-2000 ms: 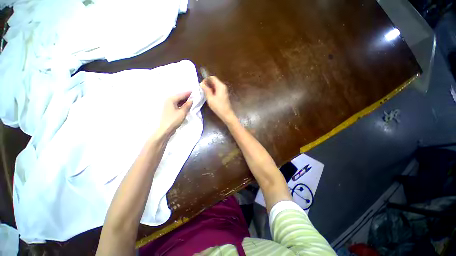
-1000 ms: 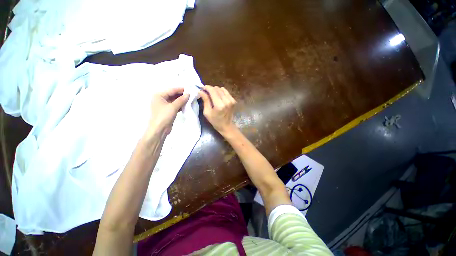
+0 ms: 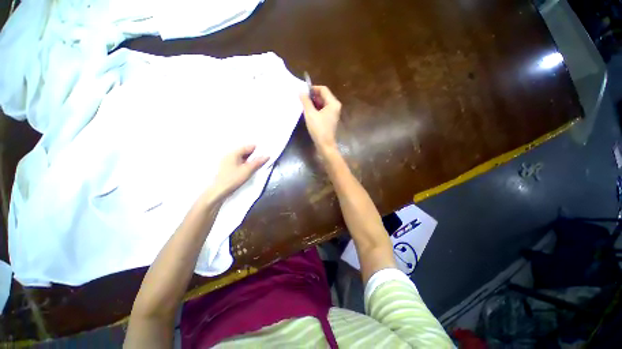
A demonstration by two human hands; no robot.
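A white shirt (image 3: 157, 129) lies spread on the brown table in front of me, overexposed so its seams hardly show. My left hand (image 3: 240, 169) rests on the shirt near its right edge, thumb and fingers slightly apart; whether it pinches cloth is unclear. My right hand (image 3: 320, 109) is at the shirt's upper right corner, just beyond the cloth edge. It holds thread snips (image 3: 308, 83), whose thin tip sticks up past the fingers. The corner of the cloth is drawn out to the right hand's fingertips.
A crumpled white heap (image 3: 68, 48) lies at the far left of the glossy brown table (image 3: 423, 88). Yellow edging (image 3: 498, 158) runs along the near side. Below it is a white sheet (image 3: 419, 228) with a dark object and a looped shape. A white piece shows at the left rim.
My right hand has moved up and right, with the shirt corner stretched towards it. My left hand has moved down and right along the cloth, farther from my right hand.
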